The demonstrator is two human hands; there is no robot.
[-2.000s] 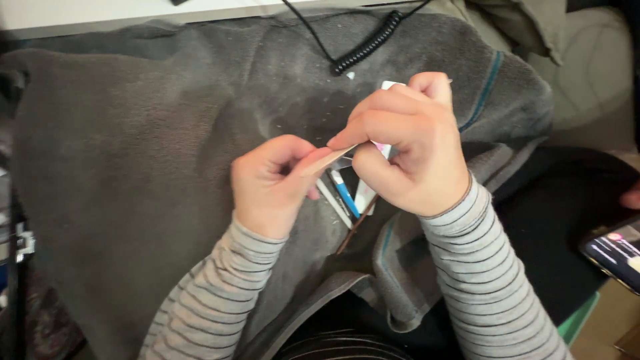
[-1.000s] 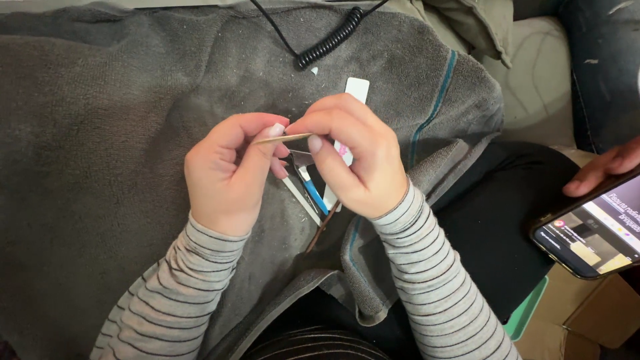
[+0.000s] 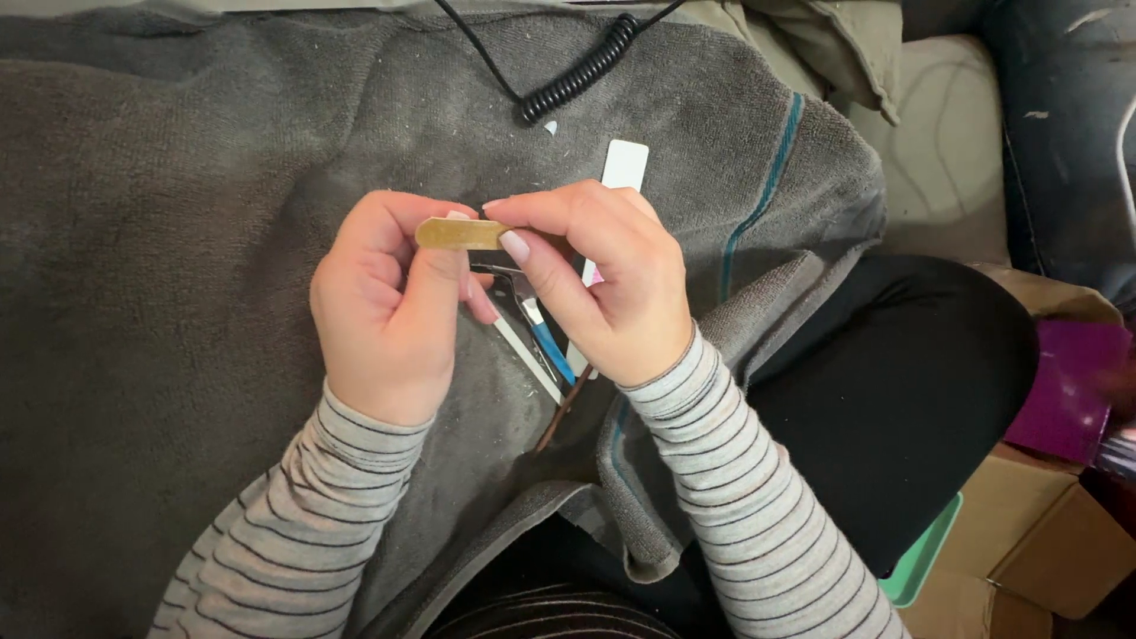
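A short tan emery board (image 3: 460, 234) with a rounded end lies across the fingertips of my left hand (image 3: 390, 311). My right hand (image 3: 603, 284) pinches its other end between thumb and index finger, so both hands hold it. Below them on the grey towel (image 3: 222, 266) are a thin white stick (image 3: 528, 359), a blue-handled tool with a white collar (image 3: 552, 348) and a thin brown stick (image 3: 561, 413). Part of a metal tool shows between my hands. A white nail file (image 3: 626, 164) lies behind my right hand, which hides its middle.
A black coiled cable (image 3: 581, 75) runs over the towel's far edge, near a small pale chip (image 3: 551, 128). At right are a black-clad leg (image 3: 896, 382), a purple object (image 3: 1061, 390), cardboard boxes (image 3: 1056, 541) and a green tray (image 3: 923, 555).
The emery board now shows its broad face; one second ago it appeared edge-on. The other person's hand and phone, at the right a second ago, are no longer plainly in view.
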